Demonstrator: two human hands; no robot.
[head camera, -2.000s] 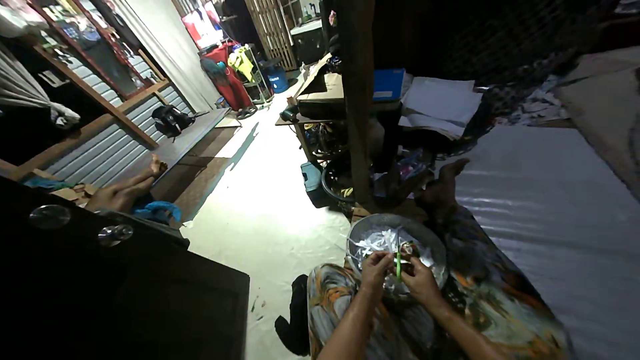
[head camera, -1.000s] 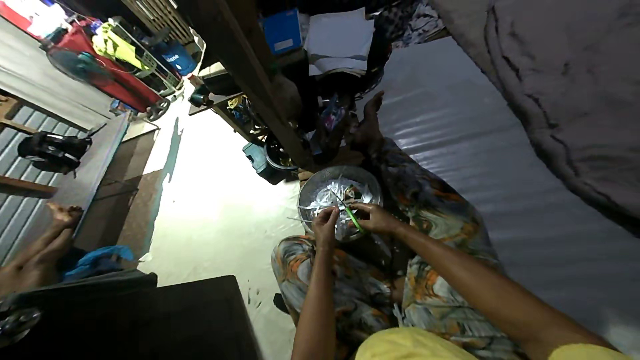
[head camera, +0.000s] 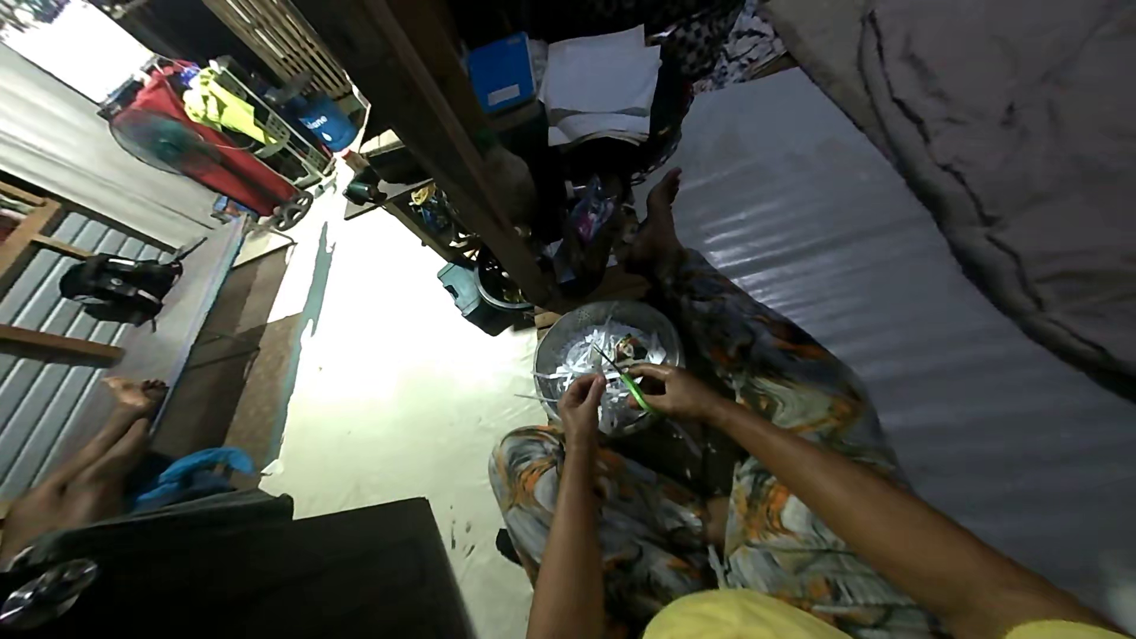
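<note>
A round metal bowl (head camera: 551, 342) stands between my legs, filled with pale plastic strips and scraps (head camera: 587, 346). My right hand (head camera: 670, 390) holds green-handled scissors (head camera: 635, 392) over the bowl, their blades pointing up and left. Just left of the blades, my left hand (head camera: 582, 401) has its fingertips pinched together above the bowl's near rim. Whatever lies between those fingertips is too small to make out. Thin white strips stick out past the bowl's left edge.
A wooden post (head camera: 444, 142) rises beyond the bowl, beside a teal container (head camera: 461, 288). At the lower left stands a dark cabinet (head camera: 355, 568). Another person's legs (head camera: 89, 470) show at the left. Open papers (head camera: 599, 84) lie at the back.
The view has swung to the right and down. Two seconds ago both hands were close together over the bowl with the green handle upright; now the scissors slant up and left from my right hand.
</note>
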